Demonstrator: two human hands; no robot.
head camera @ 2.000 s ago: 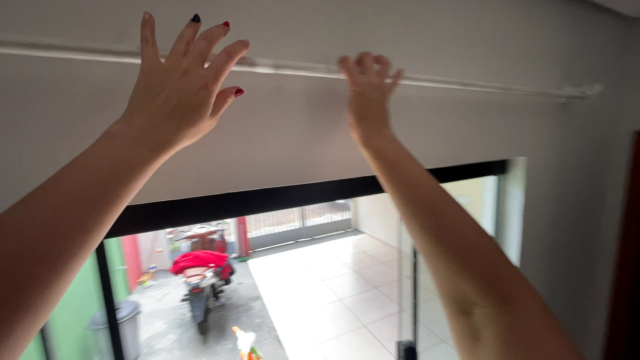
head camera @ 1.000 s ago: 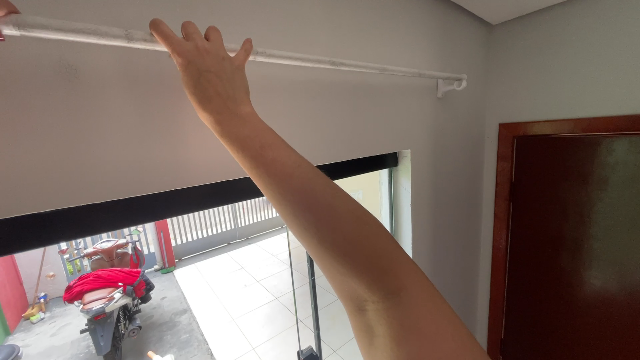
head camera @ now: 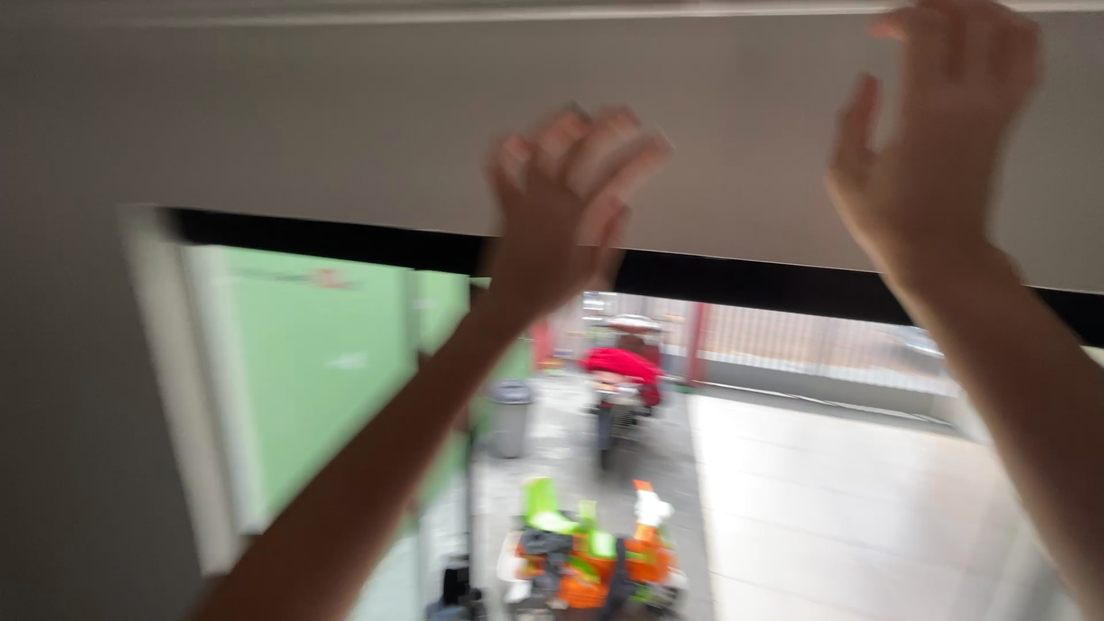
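Note:
A white curtain rod [head camera: 535, 14] runs along the wall at the top of the head view. My left hand [head camera: 565, 194] is raised below it, in front of the wall and the black window frame, blurred, with its fingers apart and nothing in it. My right hand [head camera: 940, 129] is up at the right, its fingertips at the rod near the top edge; the blur hides whether they touch it or bend around it.
The black top frame [head camera: 345, 244] of a glass opening crosses the wall. Outside are a motorcycle with a red cover [head camera: 623, 366], a grey bin [head camera: 511, 418], a green wall [head camera: 319, 362], a slatted gate [head camera: 802, 345] and orange and green objects [head camera: 586, 569].
The view has swung left, and the brown door and the rod's right end bracket are out of sight. My left hand, nearly out of view one second ago, now shows whole, below the rod.

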